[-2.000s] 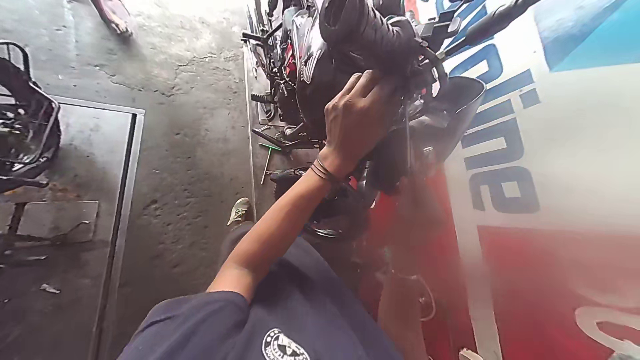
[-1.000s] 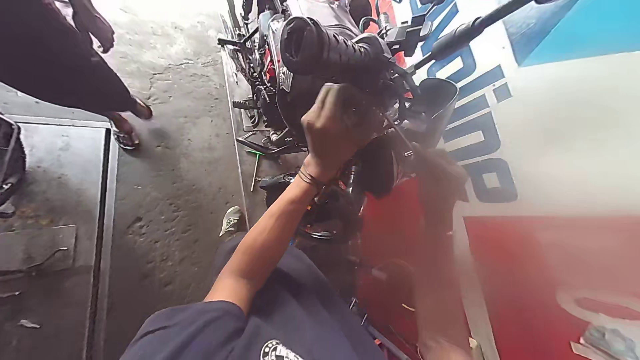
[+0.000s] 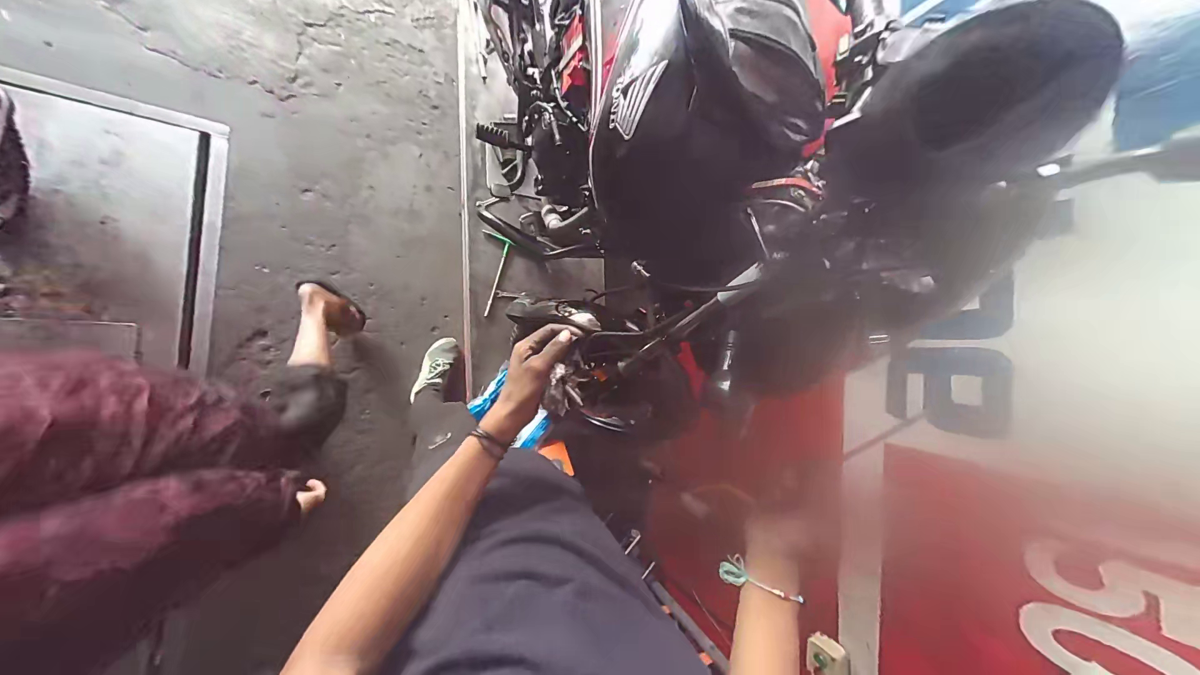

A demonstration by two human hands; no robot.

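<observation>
My left hand (image 3: 534, 366) is low beside the front end of a motorcycle (image 3: 703, 159), its fingers bent and close together against dark parts and cables (image 3: 647, 342). Whether it grips one of them cannot be made out. Below the dark parts, blue-and-white material (image 3: 487, 394) shows behind my wrist. My right hand (image 3: 783, 511) is a blur in front of the red wall panel, with a light green string bracelet at its wrist; its fingers cannot be told apart. A dark round part (image 3: 994, 84) of the motorcycle fills the upper right.
A T-handle tool (image 3: 499, 272) with a green grip lies left of the motorcycle. A person in dark red clothing (image 3: 141, 469) is close on the left, one sandalled foot (image 3: 333, 309) on the concrete floor. A metal-edged plate (image 3: 103, 225) lies at the left. A lettered wall panel (image 3: 1031, 506) stands at the right.
My left hand has moved from the upper part of the motorcycle down to the dark parts and cables. The person on the left now stands nearer to me. The view has shifted.
</observation>
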